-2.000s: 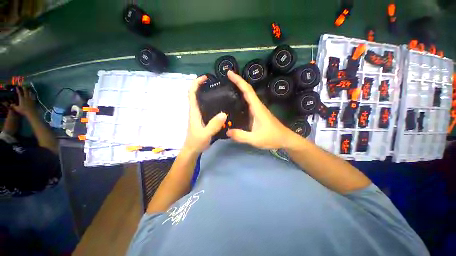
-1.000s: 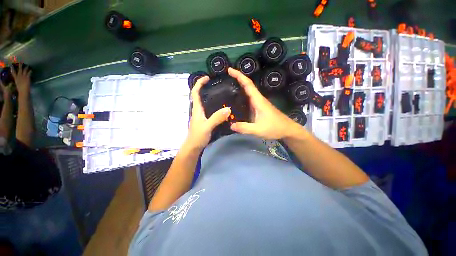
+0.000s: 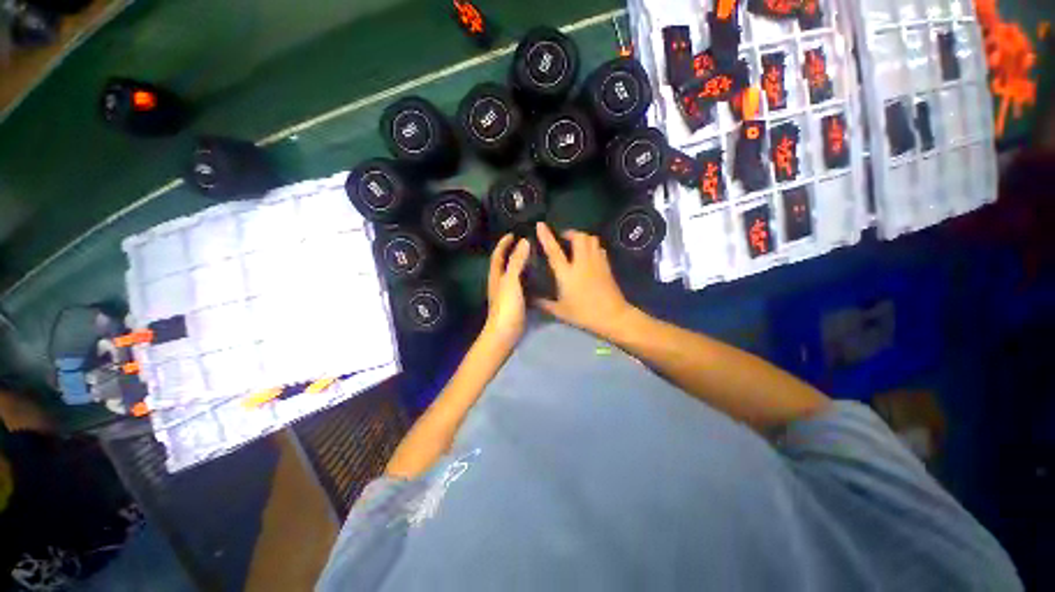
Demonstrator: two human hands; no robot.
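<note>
A black speaker unit (image 3: 537, 264) is between my two hands, low over the green worktop close to my body. My left hand (image 3: 508, 285) is on its left side and my right hand (image 3: 582, 278) is on its right side. The underside of the unit is hidden. Several black round speaker units (image 3: 563, 140) with pale ring logos stand in a cluster around and beyond my hands. One unit (image 3: 517, 199) stands just beyond the held one.
A white tray (image 3: 255, 312) lies at left with orange-ended pieces. At right, a white tray (image 3: 723, 254) holds black-and-orange inserts, beside another tray (image 3: 931, 185). Two units (image 3: 226, 165) lie at upper left. Loose orange pieces (image 3: 1013, 69) are at far right.
The view has turned and moved. The held unit has been tilted and brought down closer to my body, so its broad black side no longer faces up. More of the standing cluster shows at left.
</note>
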